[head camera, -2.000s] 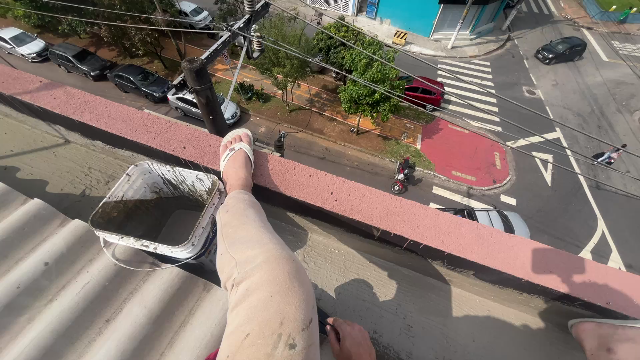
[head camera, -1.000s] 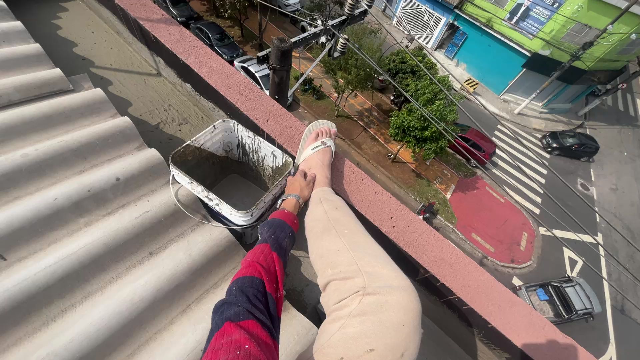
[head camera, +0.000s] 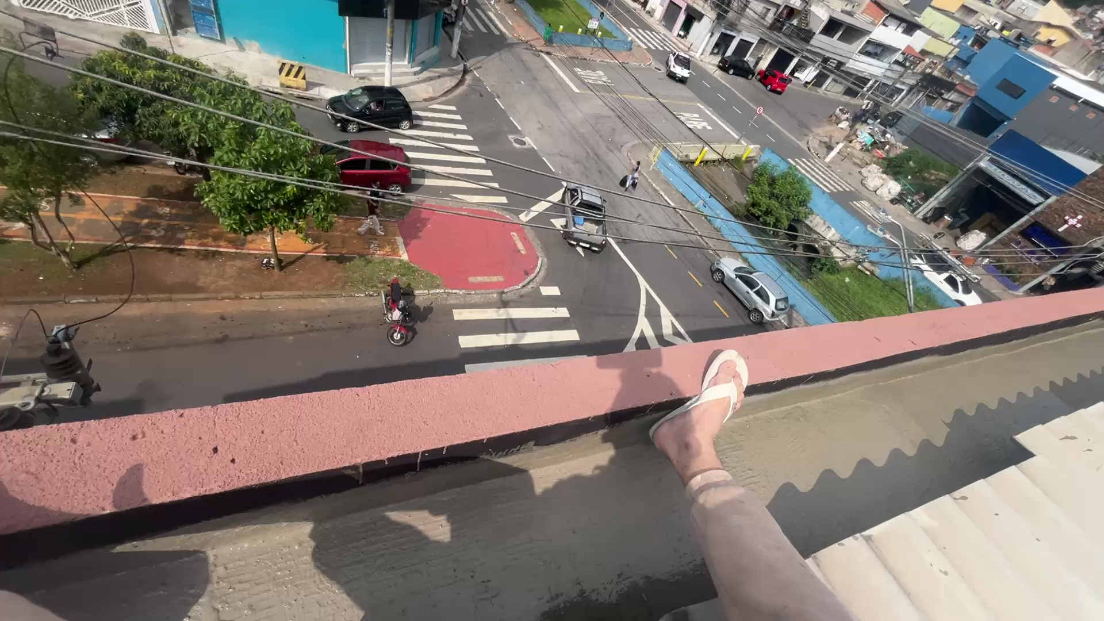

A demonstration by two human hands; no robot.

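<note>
Neither of my hands shows in the head view. My foot in a white flip-flop presses against the pink parapet, with its toes on the parapet's top. Below the parapet runs a gutter channel coated in grey mortar, part of it looking wet and darker. Shadows fall across the channel and the parapet. Corrugated roof sheets lie at the lower right, their wavy edge casting a shadow on the mortar. A sliver of what looks like my other leg shows at the lower left corner.
Beyond the parapet is a drop to a street with a red motorcycle, a silver car and a pickup. Overhead cables cross the view. An insulator on utility-pole hardware stands close outside the parapet at the left.
The view has swung right. The bucket of mortar beside my foot and my hand in a red and dark sleeve, both seen a second ago, are out of view.
</note>
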